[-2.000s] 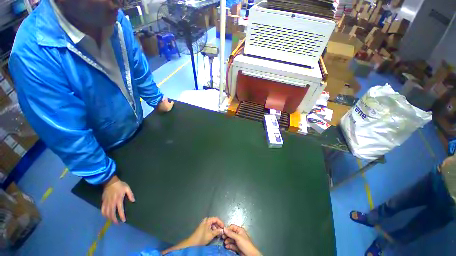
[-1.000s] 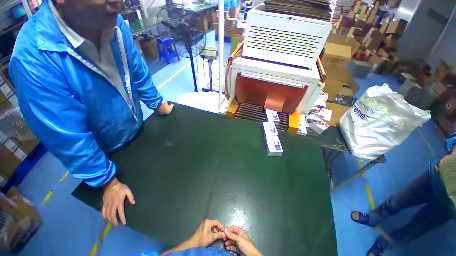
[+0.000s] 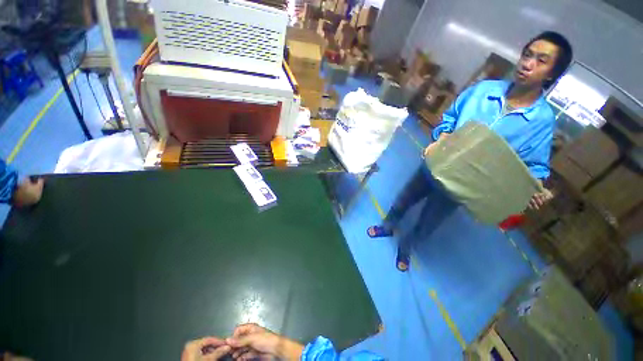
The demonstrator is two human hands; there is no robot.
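My left hand (image 3: 204,348) and my right hand (image 3: 262,343) are low at the bottom edge, over the near side of the green table (image 3: 162,261). Their fingertips meet; whether something small is pinched between them cannot be told. White retail boxes (image 3: 256,186) lie end to end on the table's far edge, out of reach of my hands. Another white box (image 3: 244,152) touches their far end on the rollers, in front of the reddish-brown tunnel curtain (image 3: 218,120).
The shrink tunnel (image 3: 218,81) stands behind the table. A white sack (image 3: 363,134) is right of the rollers. At right a person in blue holds a large carton (image 3: 483,171). Another person's hand (image 3: 28,191) rests on the table's left edge. An open carton is at lower right.
The view has swung right, so the person with the carton shows fully and the left coworker is mostly out. The white boxes have come further out of the tunnel. My hands stay together.
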